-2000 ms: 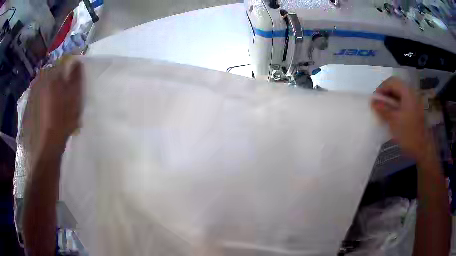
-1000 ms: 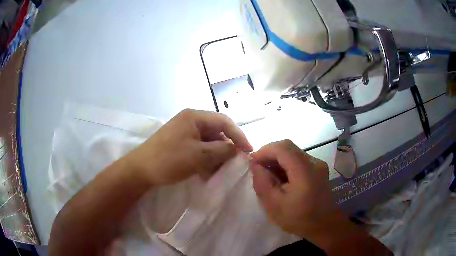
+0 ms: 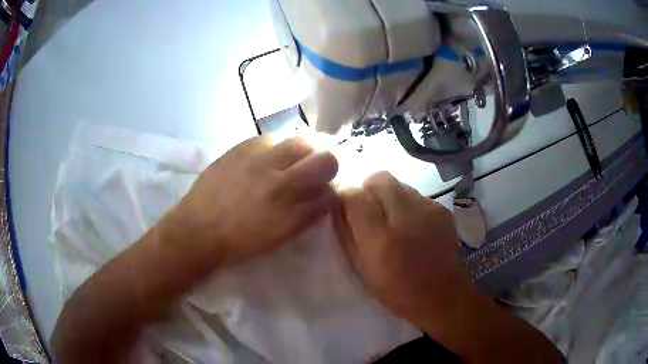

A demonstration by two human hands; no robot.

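A thin white fabric piece (image 3: pixel 284 291) lies bunched on the white table under my hands and spreads to the left. My left hand (image 3: pixel 266 195) grips its upper edge with curled fingers. My right hand (image 3: pixel 398 242) is close beside it, fingers closed on the same edge; the fingertips and the pinched edge are mostly hidden. Both hands are just in front of the sewing machine (image 3: pixel 376 64), whose presser foot area is in bright lamp glare.
A hinged metal guide (image 3: pixel 469 220) lies right of my right hand. Black thread snips (image 3: pixel 584 138) lie farther right. A ruler strip (image 3: pixel 547 220) runs along the table edge. A white cloth pile (image 3: pixel 590 298) is heaped below it.
The fabric, earlier held up spread between both hands, is down on the table. Since one second ago, both hands stay together on its edge, with the fingers more curled. The view has shifted slightly.
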